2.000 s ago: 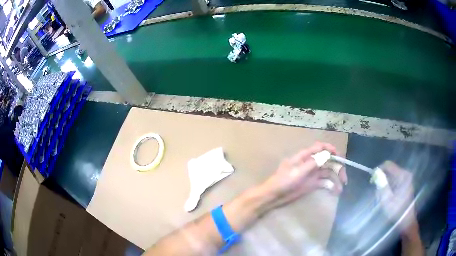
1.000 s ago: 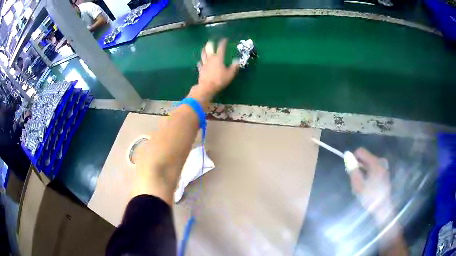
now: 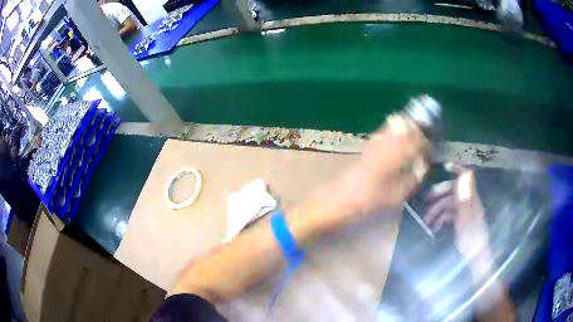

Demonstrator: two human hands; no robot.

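My left hand [image 3: 399, 154], blurred, holds a small white and dark partly built unit [image 3: 423, 112] at its fingertips, over the belt's near edge. A blue wrist strap [image 3: 287, 239] is round the left wrist. My right hand [image 3: 453, 204] is just right of and below it, over the dark bench, fingers apart and blurred. A thin off-white stick [image 3: 419, 221] lies by the right hand, at the cardboard's right edge; it appears to be out of the fingers.
Tape roll [image 3: 184, 188] and white cloth [image 3: 249, 204] lie on the cardboard mat [image 3: 217, 163]. Green belt [image 3: 301, 69] runs behind a chipped metal edge. A grey post [image 3: 129, 69] and stacked blue trays [image 3: 78, 163] stand left. Blue sheet [image 3: 561, 220] is at right.
My left hand reached over the belt, took hold of the unit and has come back right with it. The stick has left my right fingertips, and that hand's fingers have spread.
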